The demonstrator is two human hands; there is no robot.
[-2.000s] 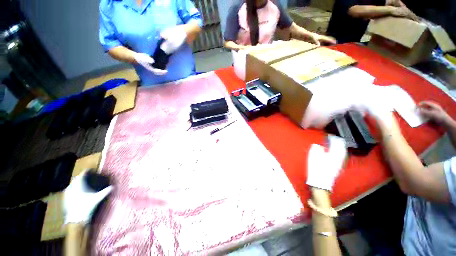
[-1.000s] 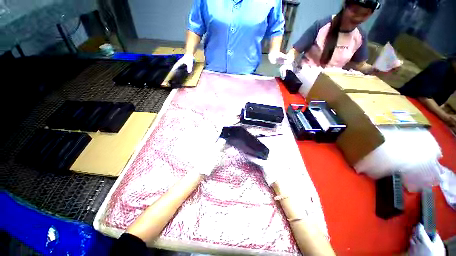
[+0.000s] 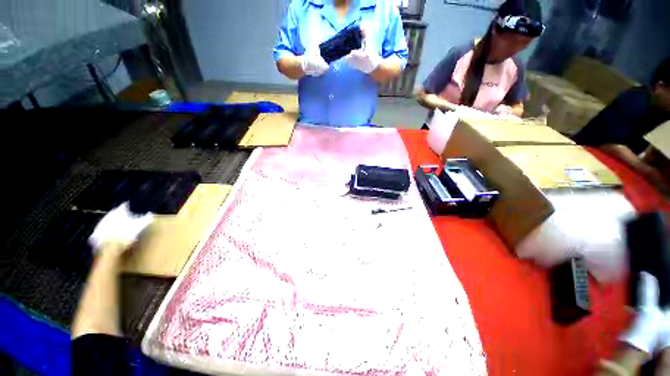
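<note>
My left hand (image 3: 121, 228), in a white glove and blurred, reaches over the tan cardboard sheet (image 3: 173, 239) at the near end of a row of black rectangular parts (image 3: 62, 236). Whether it grips one is unclear. A gloved hand that appears to be my right (image 3: 646, 319) is at the far right edge, blurred and partly cut off. It holds the lower end of a blurred black part (image 3: 648, 246). Another black part (image 3: 569, 291) with a grey slotted strip lies on the red cover beside the carton's white packing.
Pink bubble wrap (image 3: 316, 294) carries a black pile (image 3: 380, 181) and a thin dark stick (image 3: 391, 210). A black tray (image 3: 455, 189) stands beside an open carton (image 3: 514, 194) on the red cover (image 3: 499, 323). A worker opposite (image 3: 338, 88) holds a black part; others are at right.
My hands have parted from the black part they held over the bubble wrap: left went to the conveyor, right apparently to the far right. The worker opposite has raised a black part.
</note>
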